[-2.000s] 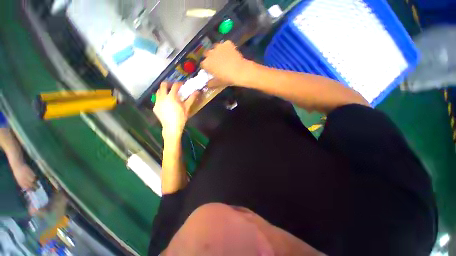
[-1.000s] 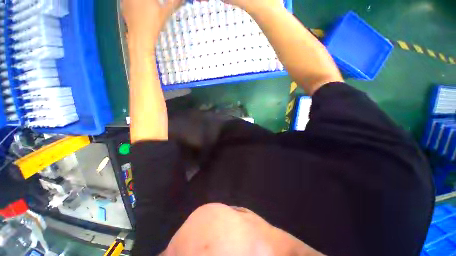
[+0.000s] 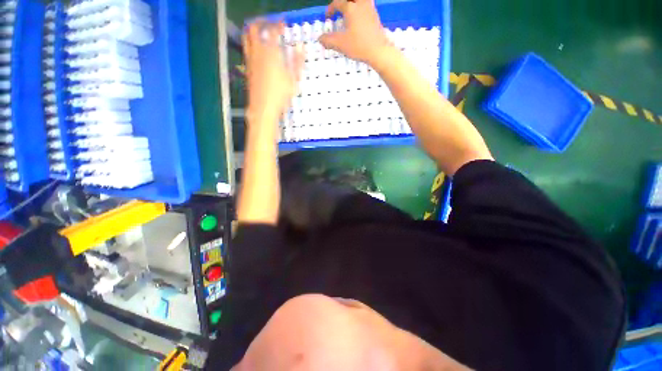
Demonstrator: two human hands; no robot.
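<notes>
A blue bin (image 3: 356, 143) filled with rows of small white plastic parts (image 3: 341, 94) lies at the top centre. My left hand (image 3: 273, 61) is over the bin's upper left part, blurred, with its fingers spread; whether it touches a part cannot be told. My right hand (image 3: 356, 32) is over the bin's upper edge, with thumb and fingers apart and nothing seen in it.
Blue bins (image 3: 170, 94) with stacked white part rows stand at the left. The bench machine (image 3: 145, 261) with its yellow bar (image 3: 116, 226), green button (image 3: 208, 222) and red button (image 3: 213, 272) is at lower left. An empty blue bin (image 3: 541, 105) sits on the green floor at right.
Two seconds ago both hands were at the machine panel with white parts. Since one second ago, the view has shifted and both hands show more fully, over the filled bin.
</notes>
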